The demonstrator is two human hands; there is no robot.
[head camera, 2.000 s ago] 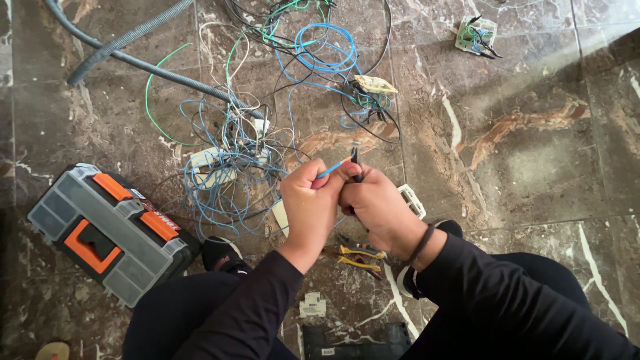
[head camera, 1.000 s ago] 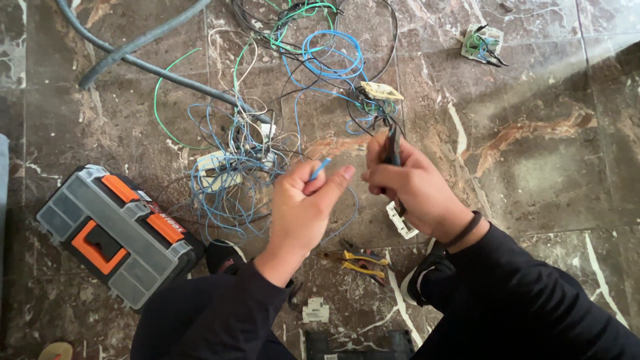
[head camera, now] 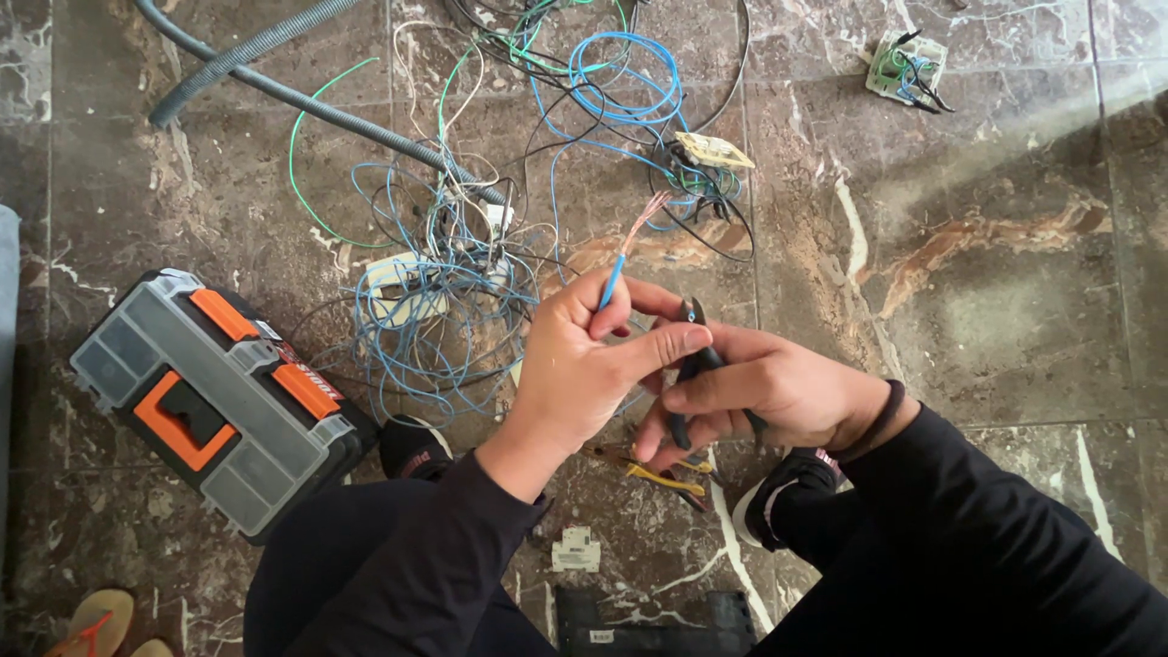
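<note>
My left hand [head camera: 584, 365] grips a blue insulated wire [head camera: 613, 278] between its fingers. Bare copper strands [head camera: 648, 219] fan out from the wire's upper end. Close against it, my right hand [head camera: 766, 383] holds small black-handled cutting pliers [head camera: 695, 351], their jaws pointing up beside my left thumb. A small blue piece shows at the jaws; whether it belongs to the same wire I cannot tell. Below the hands, yellow-handled pliers [head camera: 671, 479] lie on the floor, partly hidden by my right fingers.
A toolbox with orange latches [head camera: 224, 315] stands at left. Tangled wires [head camera: 438, 338], a grey corrugated conduit [head camera: 338, 114], a blue wire coil [head camera: 630, 82] and wired socket frames [head camera: 712, 151] lie ahead. A circuit breaker [head camera: 576, 550] and black panel [head camera: 652, 625] sit between my feet.
My hands were apart one second ago and now meet. Copper strands now show at the blue wire's end. The pliers have moved down beside my left hand.
</note>
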